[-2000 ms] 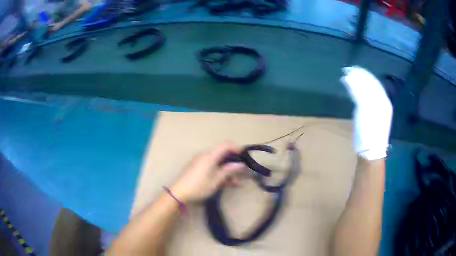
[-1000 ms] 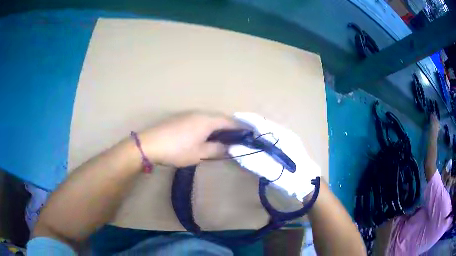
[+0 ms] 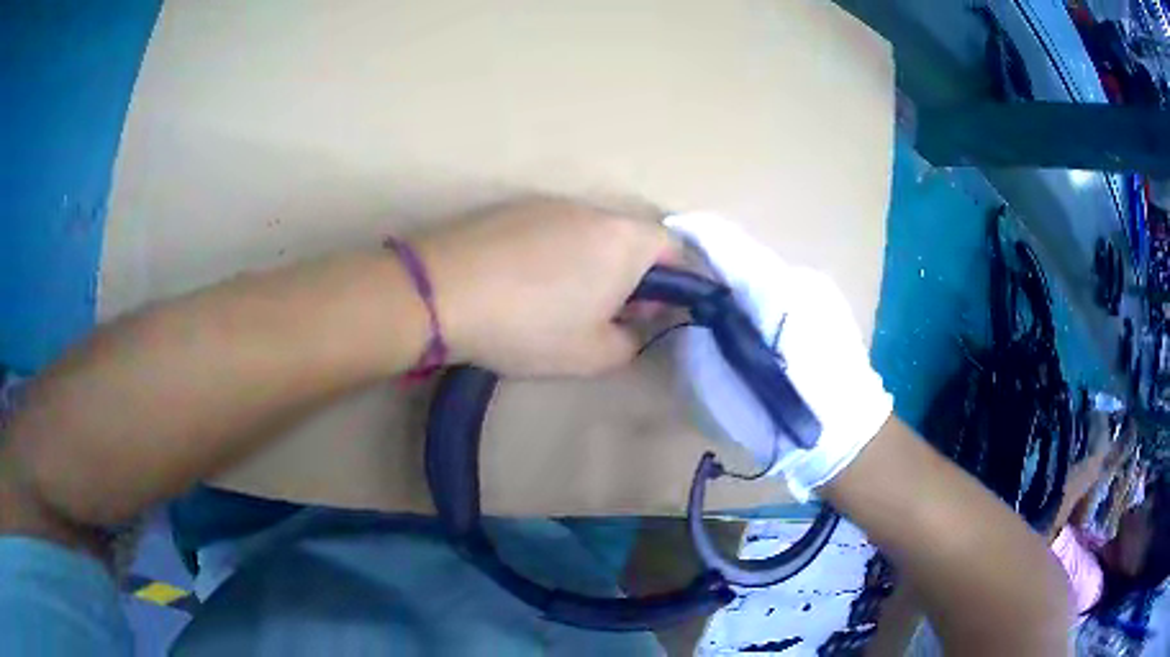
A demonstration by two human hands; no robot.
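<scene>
A black headband (image 3: 456, 456) hangs from my left hand and curves down over the near edge of the cardboard work mat (image 3: 513, 116). A C-shaped yoke (image 3: 770, 565) is on its lower right end. My bare left hand (image 3: 552, 289) grips the headband's upper end. My right hand (image 3: 796, 359), in a white glove, holds a second yoke (image 3: 757, 366) at that end, against my left fingers. Thin dark wires show at both yokes. The fingertips of my right hand are partly hidden behind the yoke.
A pile of black headbands (image 3: 1014, 385) lies on the blue-green bench at right. A green metal post (image 3: 1052, 136) stands at upper right. Part of another person in pink (image 3: 1078, 571) shows at lower right. A white, black-marked packing layer (image 3: 770, 610) shows below the mat.
The view has shifted, then both hands came together at the headband's upper end; my right hand was apart and empty earlier. The headband now hangs over the mat's near edge.
</scene>
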